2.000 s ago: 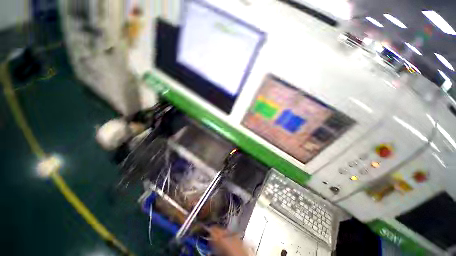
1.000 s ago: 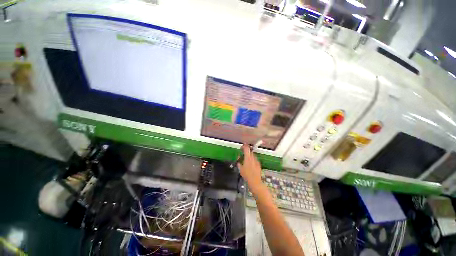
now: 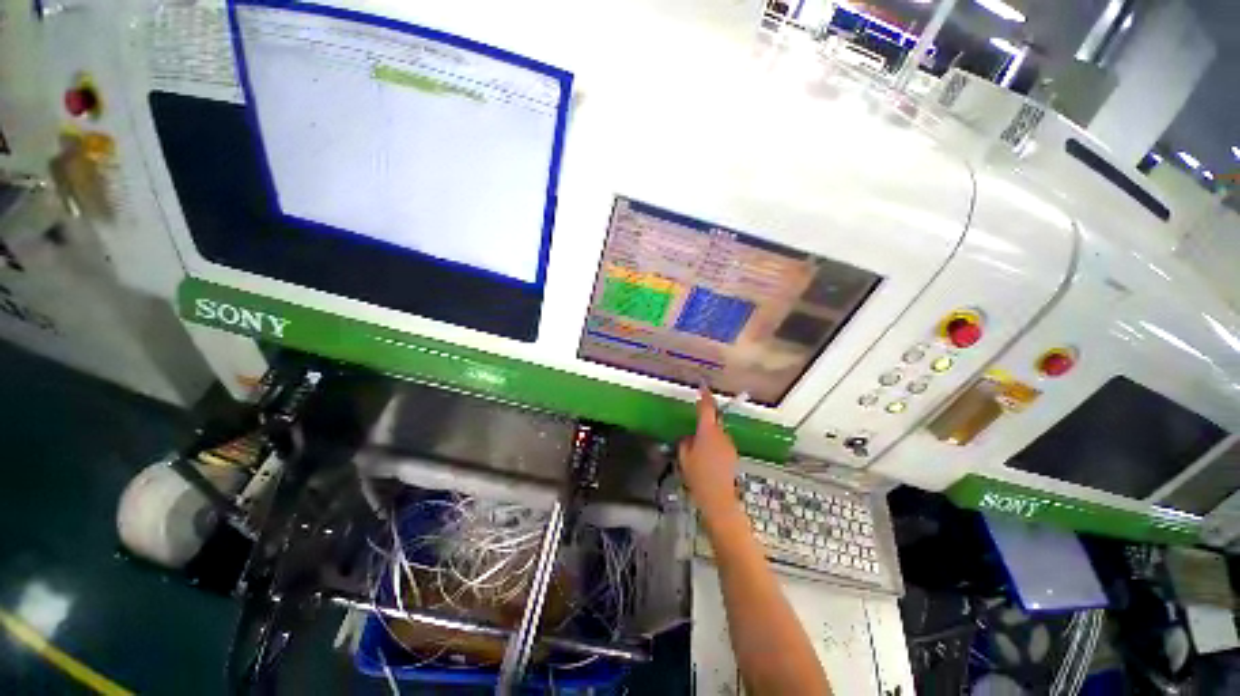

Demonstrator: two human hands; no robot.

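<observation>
My right hand is in front of the lower edge of the operator monitor, index finger extended up at the screen's bottom rim. A thin, pale pen-like stick shows beside the fingertip and seems held in the hand; most of it is hidden. Whether the finger touches the screen cannot be told. The monitor shows a green block and a blue block. The beige keyboard lies below, partly behind my forearm. My left hand is out of the picture.
A document sheet in a blue-edged sleeve covers the dark window at left. Below is a blue waste bin with tangled whitish strips and a metal bar across. Red emergency stop buttons are at right. A pale reel hangs lower left.
My right hand has risen from low by the waste bin to the monitor's lower edge. Over the last second it stays there with finger extended. The camera view has turned and levelled.
</observation>
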